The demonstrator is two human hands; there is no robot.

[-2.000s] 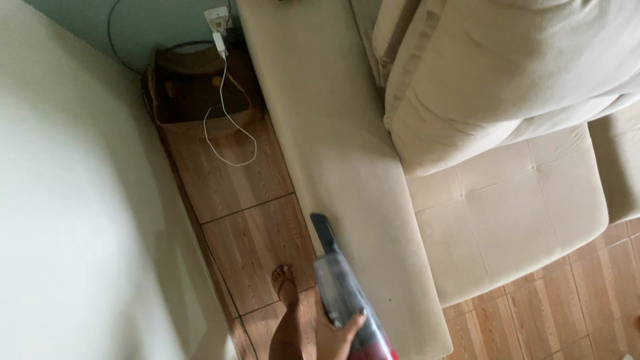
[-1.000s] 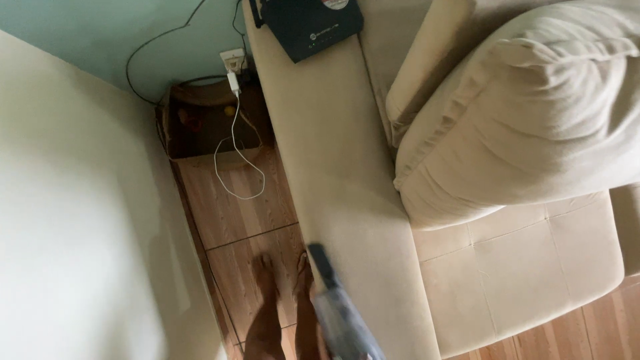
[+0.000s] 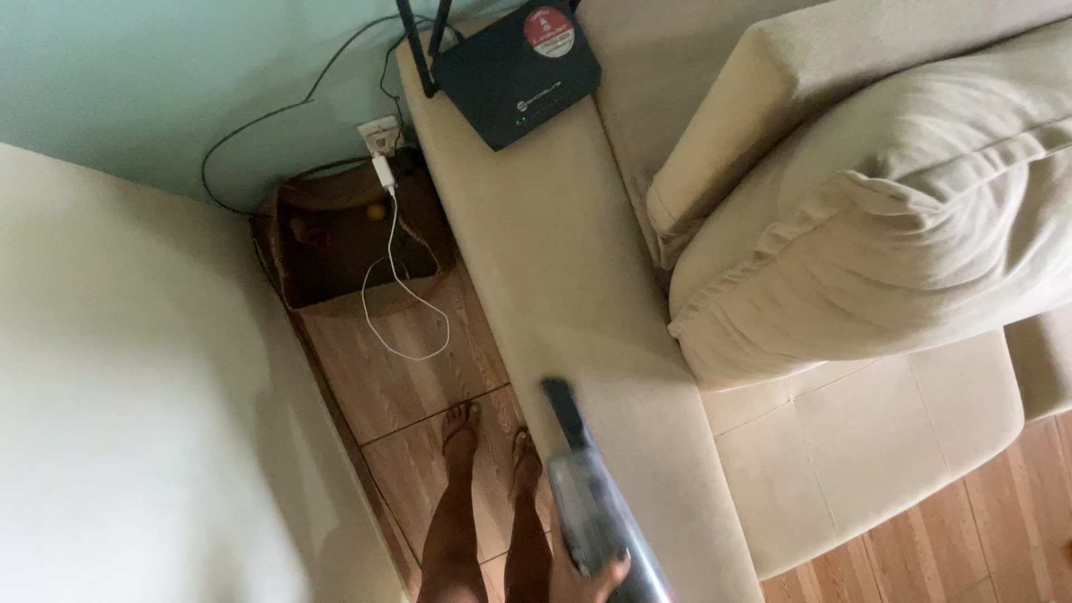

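A handheld vacuum cleaner (image 3: pixel 599 511) with a clear dust chamber and a black crevice nozzle points up and slightly left from the bottom centre, partly blurred. My right hand (image 3: pixel 590 578) is closed around its body at the bottom edge. The nozzle is over the beige upholstered armrest (image 3: pixel 544 243) of a sofa; whether it touches the fabric I cannot tell. A black router (image 3: pixel 519 75) with antennas and small green lights rests on the far end of that armrest. My left hand is out of view.
Left of the armrest, my feet stand on wood-look floor tiles (image 3: pixel 394 368). A brown box (image 3: pixel 289 268) sits by the wall, beneath an outlet (image 3: pixel 381 134) with a white charger and dangling cable (image 3: pixel 394 251). Sofa cushions (image 3: pixel 837 251) fill the right; a pale wall or panel (image 3: pixel 126 377) stands left.
The view has shifted, bringing the whole width of the router and both feet into sight. The vacuum cleaner stays in my right hand, its nozzle still over the armrest.
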